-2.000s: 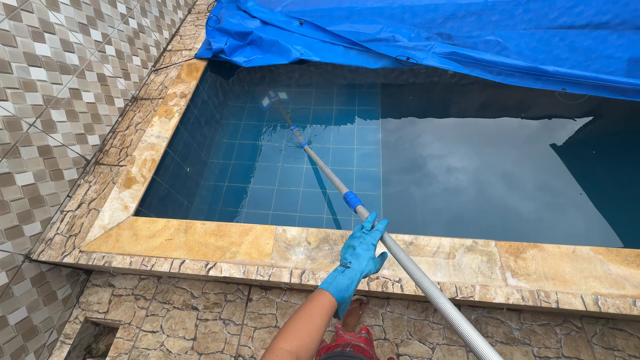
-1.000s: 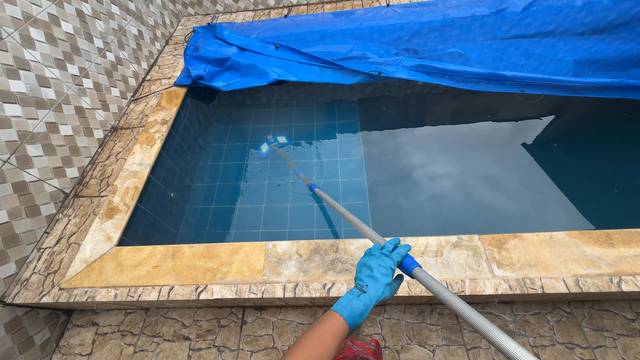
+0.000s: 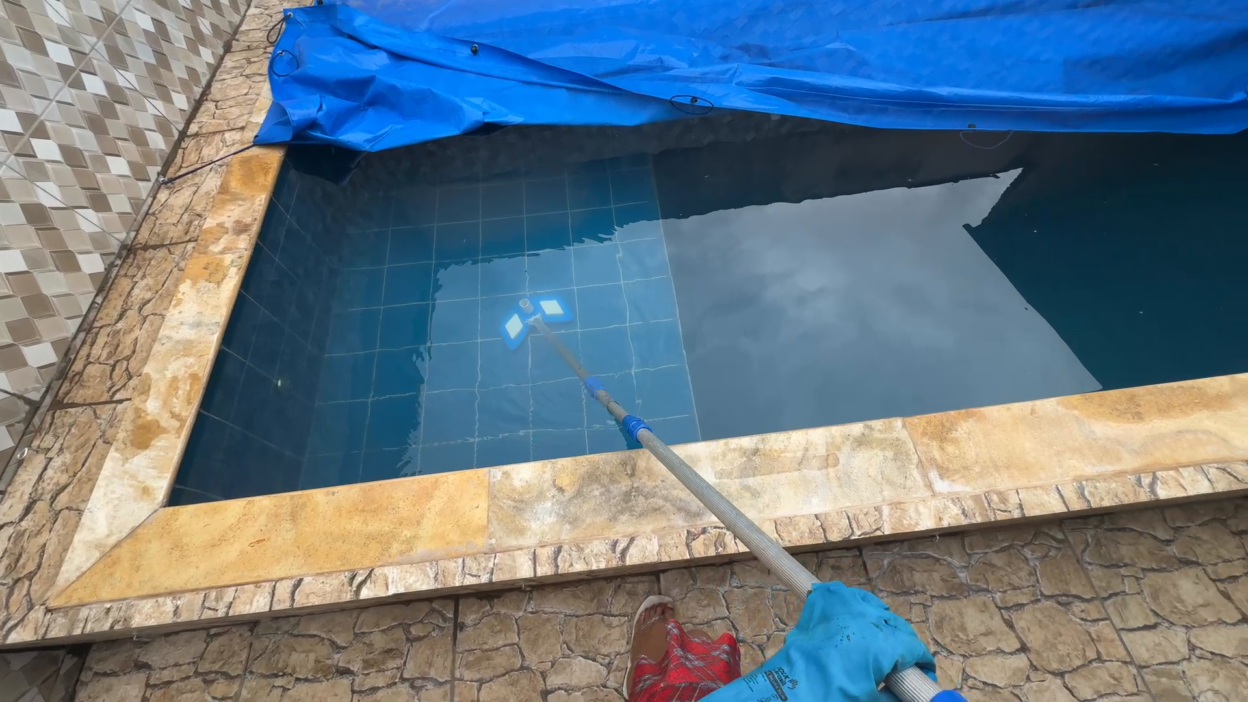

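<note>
My left hand, in a blue rubber glove, is closed around a ribbed metal telescopic pole at the bottom right. The pole slants up and left across the pool's stone edge into the water, with blue collars along it. At its far end a pool vacuum head, with blue edges and two pale diamond shapes, is underwater over the tiled shallow floor. My right hand is out of view, and so is the pole's near end.
A crumpled blue tarpaulin covers the pool's far part. Pale stone coping rims the water, beside a mosaic-tiled wall at left. My sandalled foot and red patterned cloth are on the stone-patterned paving.
The pole has been drawn back, bringing the vacuum head closer to the near pool edge. My left hand, with fingers partly extended on the pole two seconds ago, is now wrapped around it.
</note>
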